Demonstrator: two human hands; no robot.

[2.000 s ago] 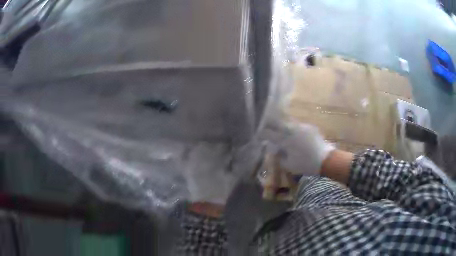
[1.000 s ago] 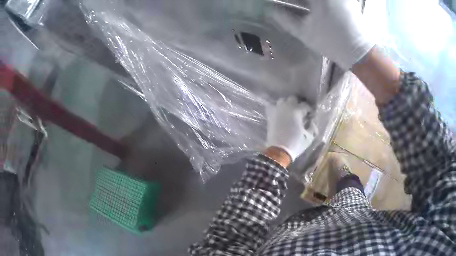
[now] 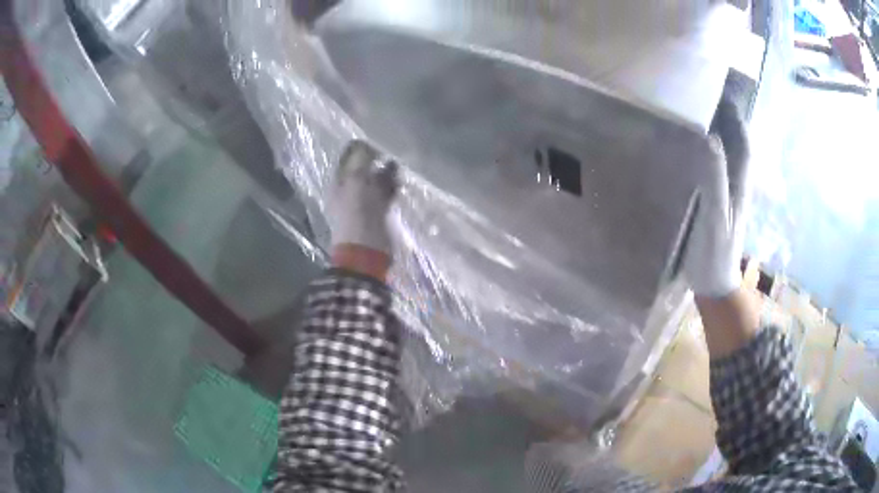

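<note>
Grey sheet-metal housings (image 3: 463, 116) stand in front of me, with a dark rectangular cutout in the near face. Clear stretch film (image 3: 434, 250) hangs crinkled across the lower part of that face and its left side. My left hand (image 3: 368, 197), in a white glove dirty at the fingers, has its fingers curled on the film's upper edge at the left. My right hand (image 3: 718, 217), in a white glove, lies along the right corner of the metal, fingers pointing up; whether it grips film there is unclear.
A red metal bar (image 3: 125, 212) curves down the left side. A green mesh basket (image 3: 226, 424) stands on the floor at lower left. Tan cardboard (image 3: 665, 428) lies below the stack at the right. A blue item (image 3: 810, 21) and other objects are at the far upper right.
My left hand has moved left and up along the film. My right hand has come down from the top of the metal to its right corner. More of the near face shows.
</note>
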